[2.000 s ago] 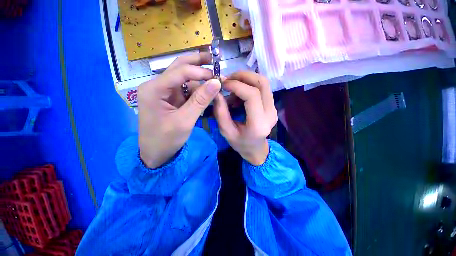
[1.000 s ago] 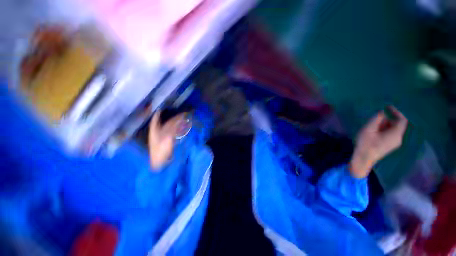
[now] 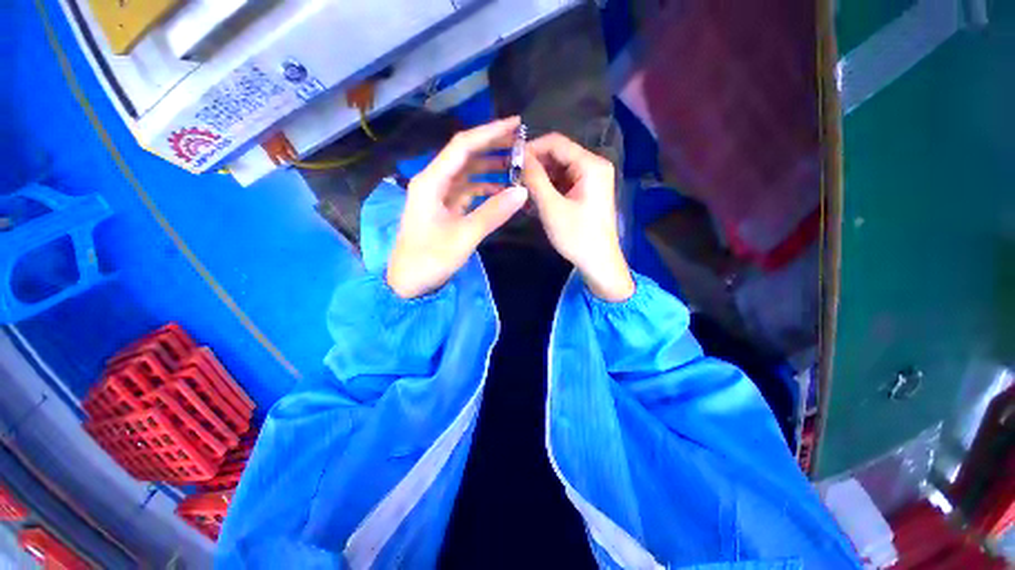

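A silver watch case [image 3: 519, 155] is held edge-on between both hands, above my lap near the picture's middle. My left hand [image 3: 457, 206] grips it from the left with thumb and fingertips. My right hand [image 3: 573, 195] touches it from the right with its fingertips. Both hands are bare, with blue sleeves. The fingers hide part of the case. A small silvery ring [image 3: 904, 385] lies alone on the green bench [image 3: 890, 267] at the right.
The white machine bed [image 3: 278, 95] with a red logo is at the upper left, with a gold plate [image 3: 136, 22] at its corner. A clear strip [image 3: 899, 56] lies on the green bench. Red crates [image 3: 167, 410] stand on the blue floor at the left.
The view has turned; the pink tray has left the picture. The right hand, out over the green bench a second ago, is back at the left hand. A ring now shows on that bench.
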